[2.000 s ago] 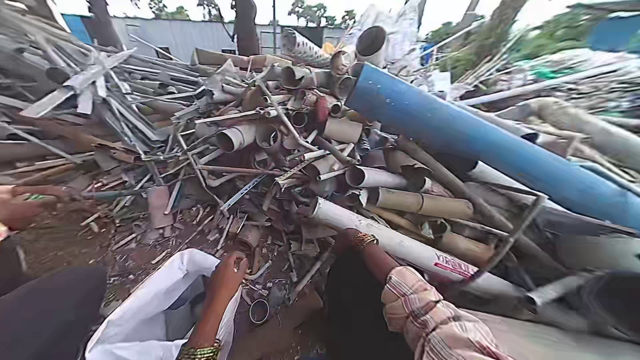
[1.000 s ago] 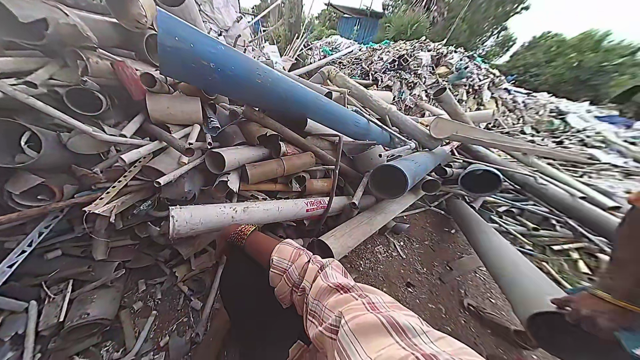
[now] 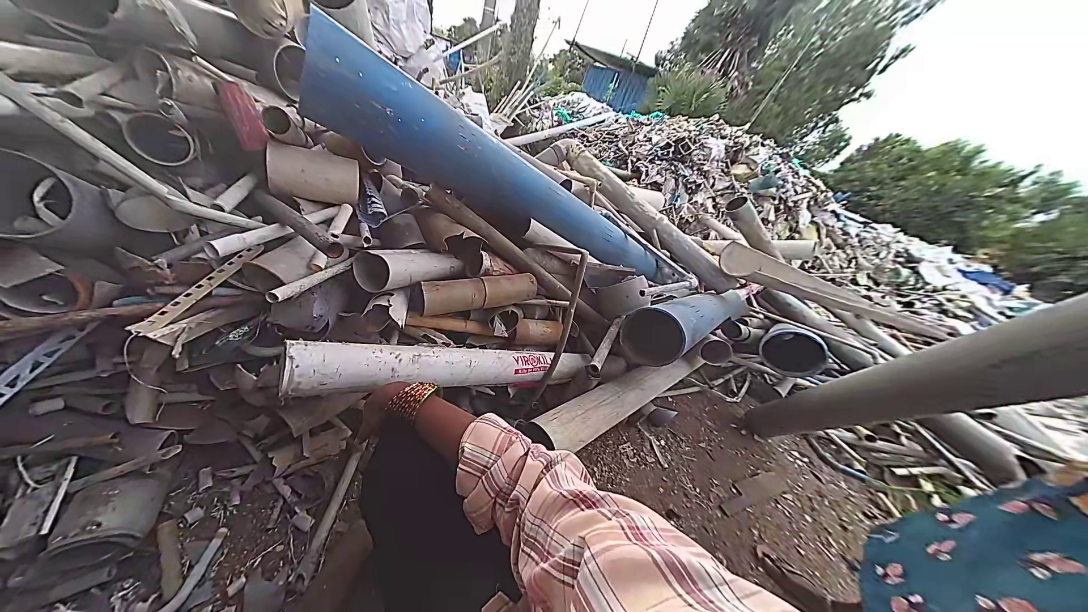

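Note:
My right hand [image 3: 384,406], with beaded bangles at the wrist and a checked sleeve behind it, rests low at the centre-left, against the underside of a white plastic pipe [image 3: 433,365] with red print. Its fingers are mostly hidden, so a grip on the pipe cannot be told. My left hand is outside the view. Above the white pipe lie short tan pipe pieces [image 3: 476,294], and a long blue pipe [image 3: 476,166] slants across the heap. Dark cloth [image 3: 425,518] shows below my right hand.
A blue-grey pipe end [image 3: 671,327] and a flattened grey pipe [image 3: 612,406] lie right of the white pipe. A thick grey pipe [image 3: 918,365] slants in at the right, above another person's floral garment [image 3: 977,552]. Broken pipe pieces [image 3: 110,510] cover the lower left.
The view has swung right, and my left hand and the white sack have left it. The thick grey pipe at right has tilted; the other person's hand there is no longer seen.

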